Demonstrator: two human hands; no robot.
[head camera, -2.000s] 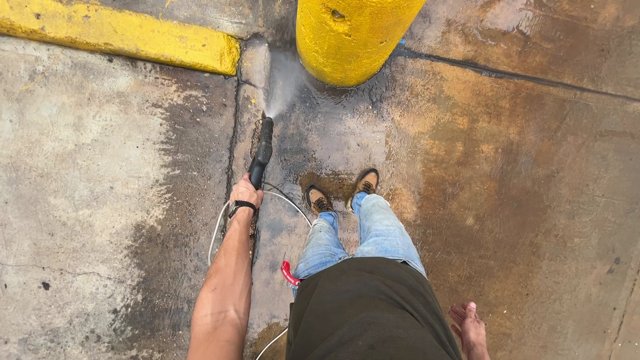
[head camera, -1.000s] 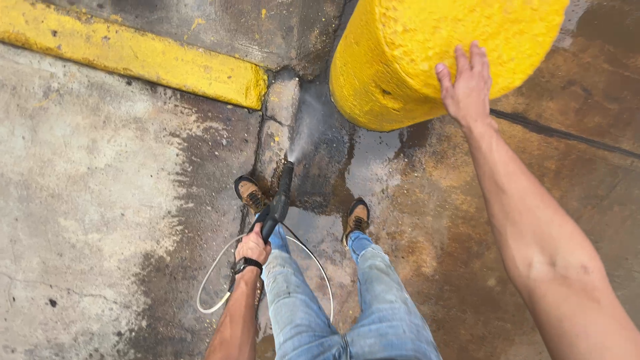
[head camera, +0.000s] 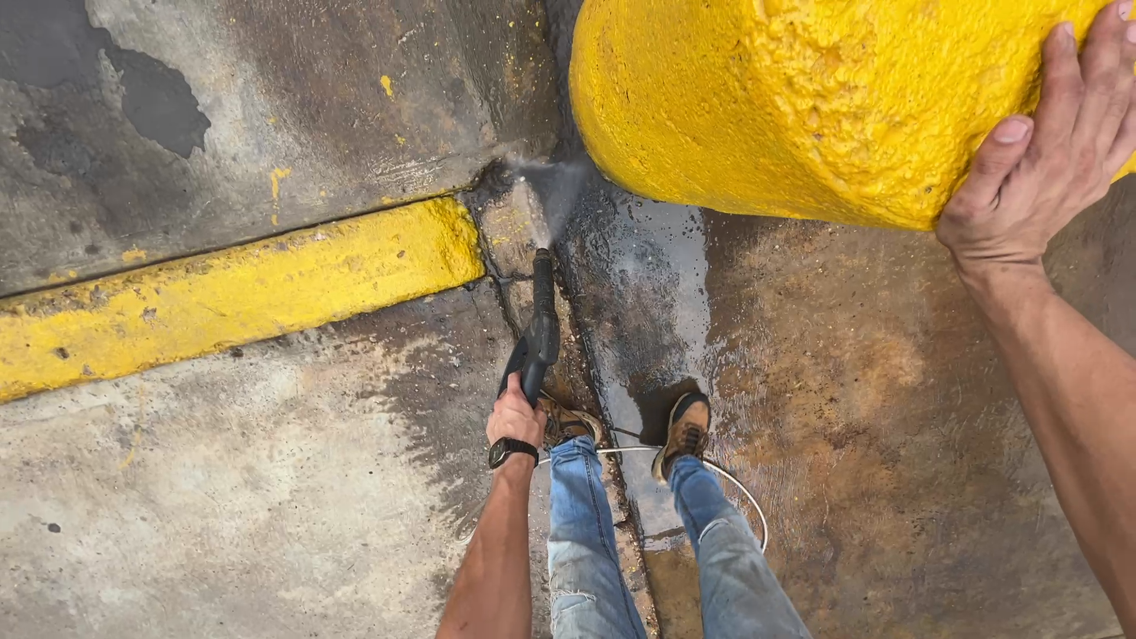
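Note:
My left hand (head camera: 516, 417), with a dark watch at the wrist, grips the handle of a black pressure washer gun (head camera: 540, 333). Water sprays from its nozzle over the stained concrete strip (head camera: 515, 222) between the end of a yellow kerb and a yellow bollard. At the upper right my right hand (head camera: 1038, 160) rests on the rough top of the yellow-painted bollard (head camera: 710, 106), fingers spread and holding nothing. A pale hose (head camera: 745, 497) loops behind my legs.
The yellow concrete kerb (head camera: 240, 293) runs in from the left. Wet, brown-stained concrete (head camera: 852, 373) lies to the right, with a puddle (head camera: 661, 266) below the bollard. My work boots (head camera: 685, 430) stand on either side of a long floor joint.
My right hand has risen from low beside my body onto the bollard and stays there. The gun's spray continues. I have stepped forward, and the view has moved nearer the bollard.

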